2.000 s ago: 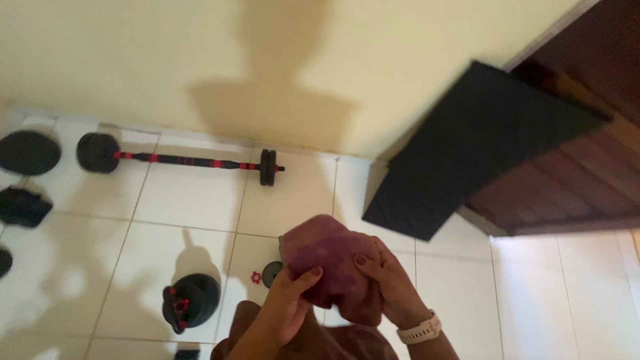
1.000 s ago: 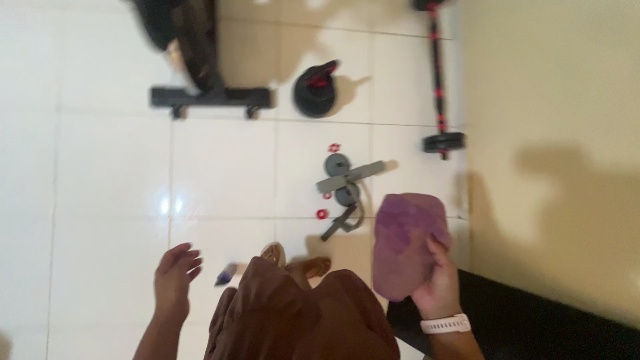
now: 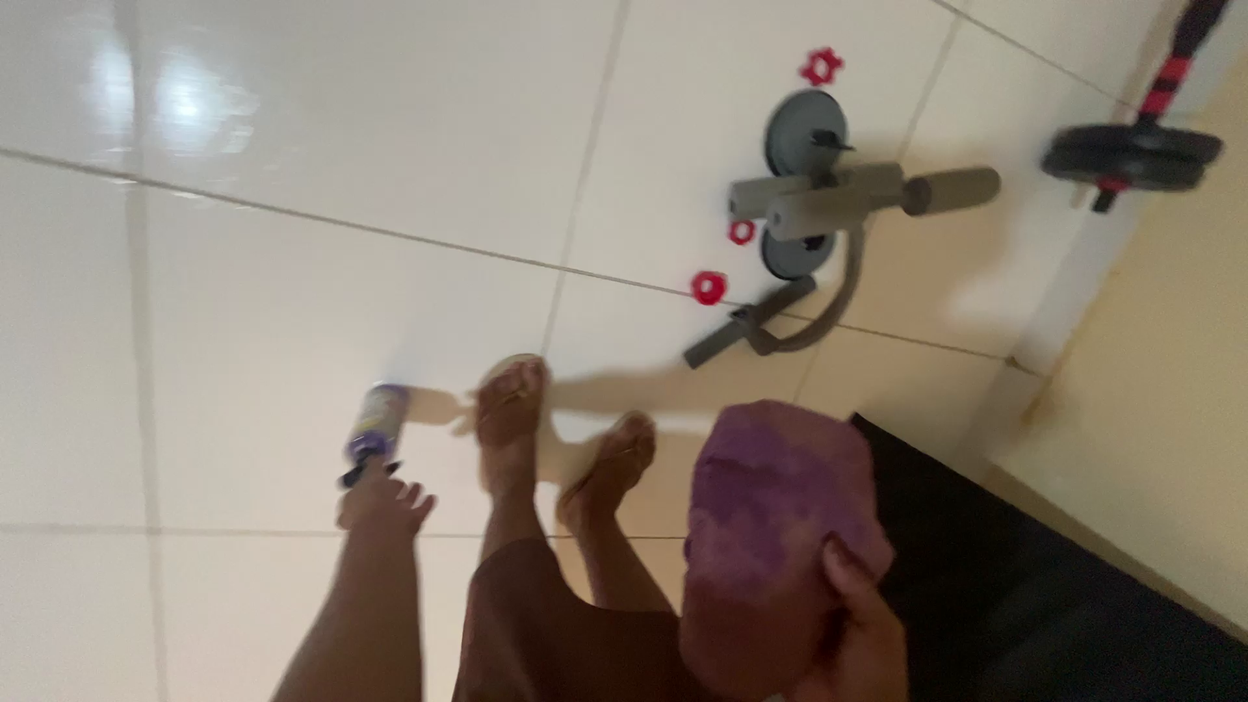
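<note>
My right hand (image 3: 858,624) grips a folded purple cloth (image 3: 780,517), damp-looking and darker in patches, at the lower right. My left hand (image 3: 385,502) is at the trigger end of a spray bottle (image 3: 380,419) with a purple and white body, which stands or hangs over the tiled floor. The fingers are blurred and partly spread, so whether they grip the bottle cannot be told. My two sandalled feet (image 3: 512,390) are between the hands.
A grey padded exercise device with suction discs (image 3: 804,132) lies on white floor tiles, with red star-shaped collars (image 3: 709,287) around it. A weighted bar (image 3: 1131,156) is near the wall. A black mat or panel (image 3: 1024,585) slopes along the lower right.
The cloth, held in both hands two seconds ago, is in my right hand alone. My left hand has reached the spray bottle from apart. The view has swung away from the wall to the floor.
</note>
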